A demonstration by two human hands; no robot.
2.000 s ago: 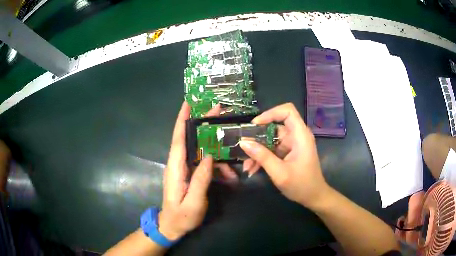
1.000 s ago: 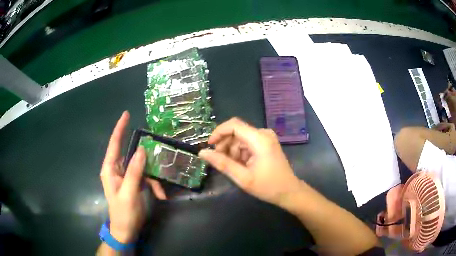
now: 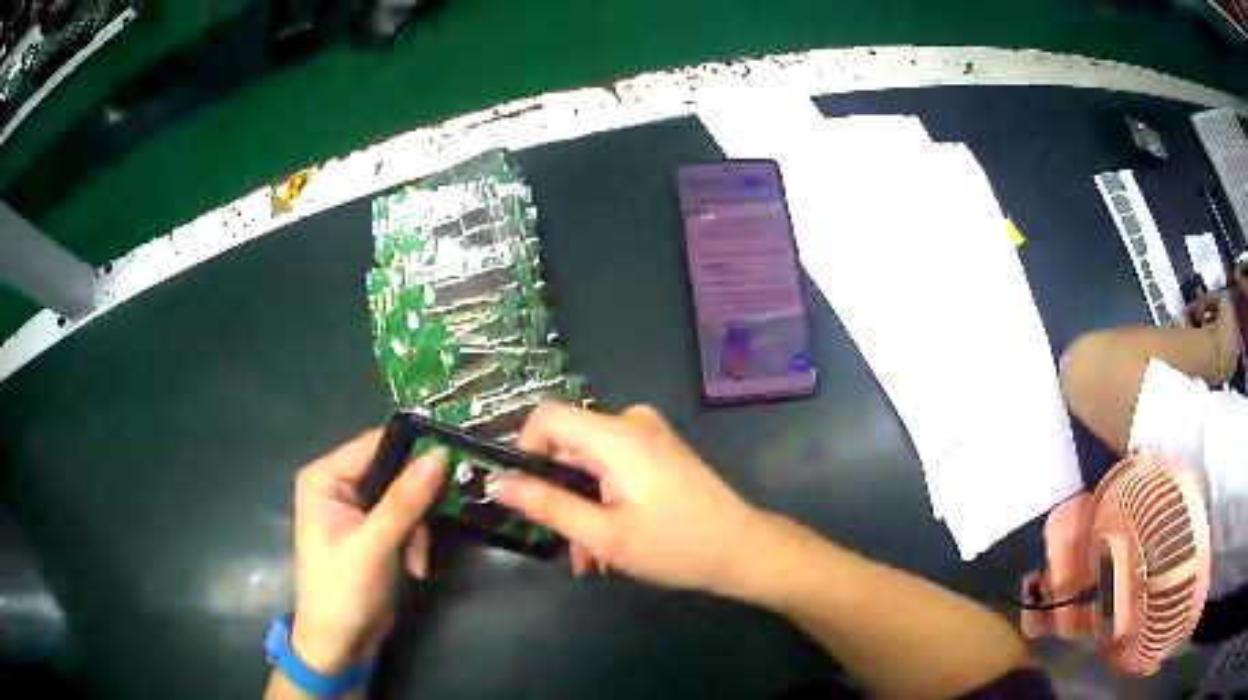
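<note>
A black front housing (image 3: 398, 440) with a green circuit board (image 3: 472, 509) inside it is held low in the centre-left, tilted down to the right. My left hand (image 3: 359, 527) grips its left end, thumb on the board. My right hand (image 3: 627, 499) is at its right end, thumb and fingers pressed on the board and frame, hiding that end. A stack of boards (image 3: 459, 294) lies overlapping just beyond the housing.
A purplish smartphone (image 3: 746, 280) lies right of the stack, beside white paper sheets (image 3: 944, 301). A pink fan (image 3: 1147, 563) stands lower right, near another person's arm (image 3: 1143, 376). A label strip (image 3: 1139, 246) lies far right. The green conveyor (image 3: 548, 55) runs beyond the white edge.
The view has shifted, so the stack and phone appear further left. My right hand has moved from the housing's right edge onto the board. The left hand still holds the housing.
</note>
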